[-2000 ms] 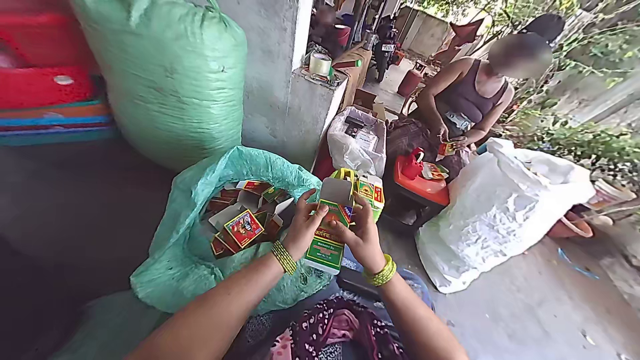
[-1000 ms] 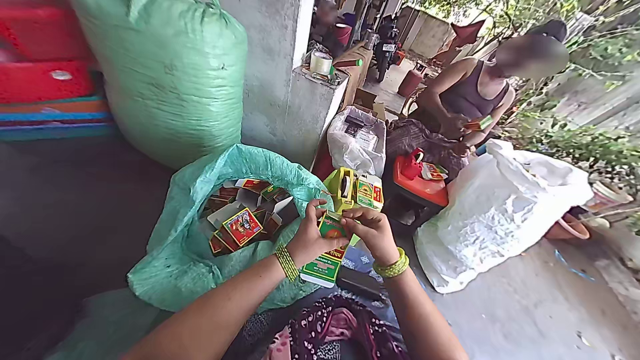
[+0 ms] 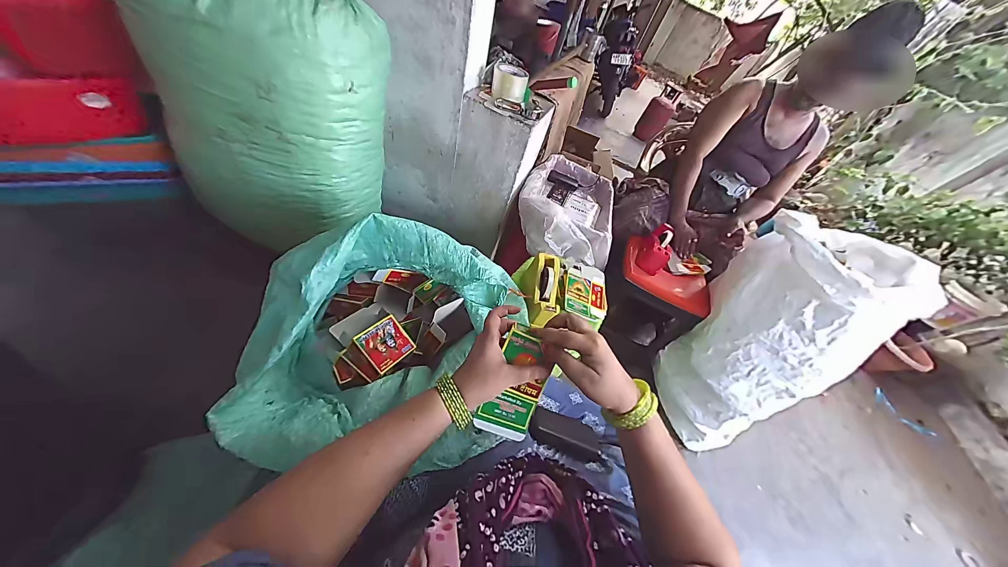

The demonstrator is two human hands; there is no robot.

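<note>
Between my hands is a green and yellow printed carton, tilted over my lap. My left hand grips its left side, thumb across the front. The fingers of my right hand are pinched at its upper right edge; whether they hold a flap or something small is hidden. Just beyond stands a yellow tape dispenser, beside more green and yellow cartons. Left of my hands, an open green woven sack holds several small red and yellow printed boxes. A dark oblong object lies below my right hand.
A full green sack leans by a grey wall. Ahead is a white-lined container. At right, a person sits behind a red stool bearing a red tape dispenser, with a large white sack alongside. Red crates stand far left.
Two seconds ago the carton's pale open top showed between my hands; now my fingers cover its upper end. The other person's hand has come down to the red stool.
</note>
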